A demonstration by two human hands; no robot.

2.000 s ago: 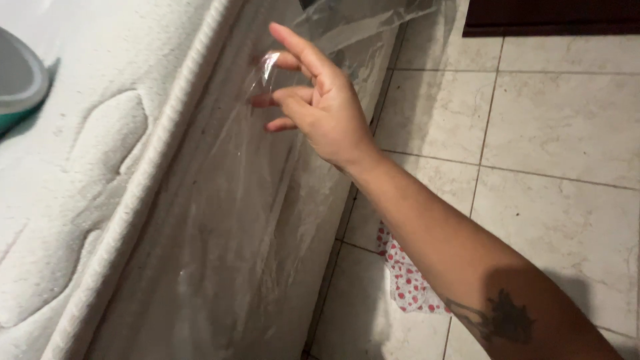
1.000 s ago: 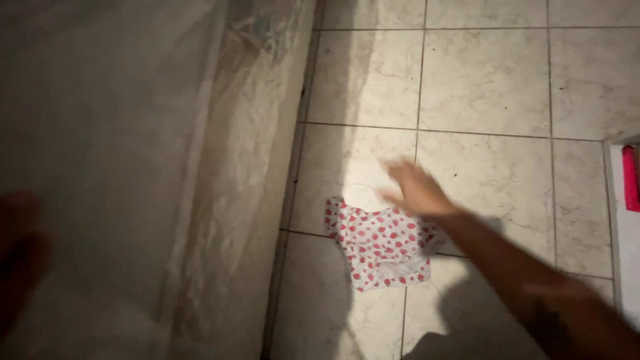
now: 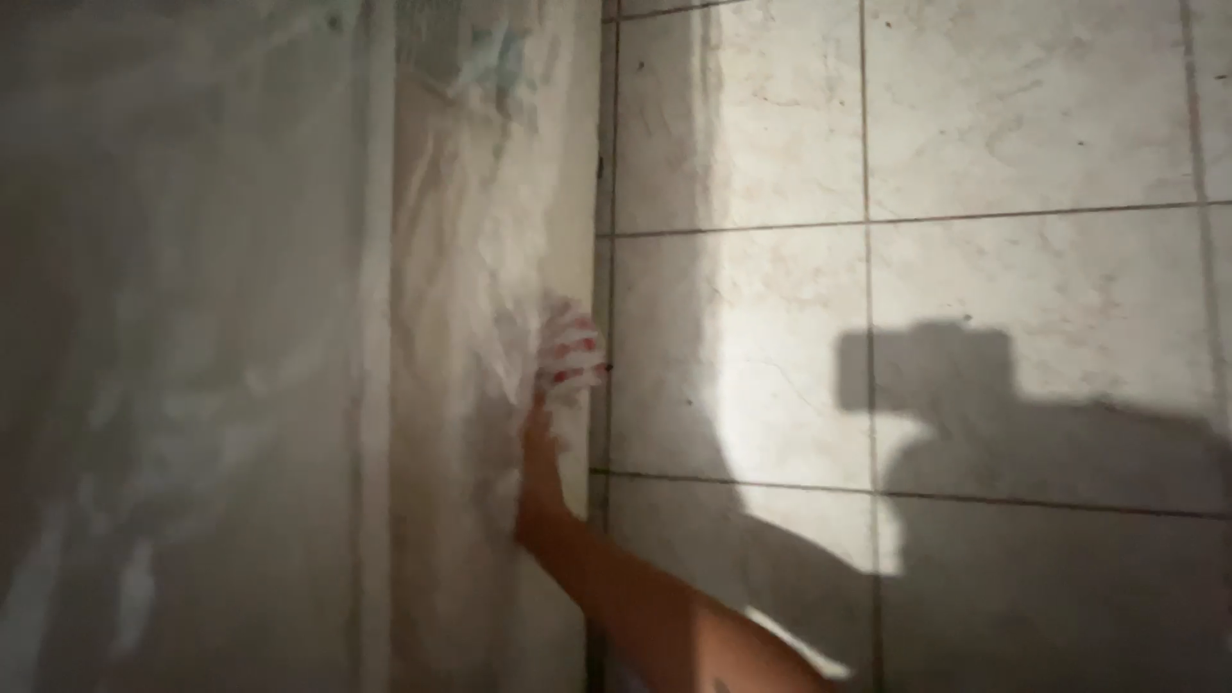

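Observation:
Low in the head view, my right hand (image 3: 545, 443) reaches from the lower right to the side of the bed base. It grips a white cloth with a red print (image 3: 575, 345), bunched at the fingertips against the side near its outer edge. Clear plastic sheeting (image 3: 481, 241) wraps that side and looks wrinkled. The hand is blurred, and part of the fingers is hidden behind the cloth. My left hand is out of view.
Pale floor tiles (image 3: 789, 115) with dark joints run along the right of the bed base. A shadow (image 3: 1039, 481) falls across them. The plastic-covered side (image 3: 192, 337) fills the left.
The printed cloth lay on the floor tiles one second ago; now it is in my right hand against the bed base. The hand at the left edge has left the view.

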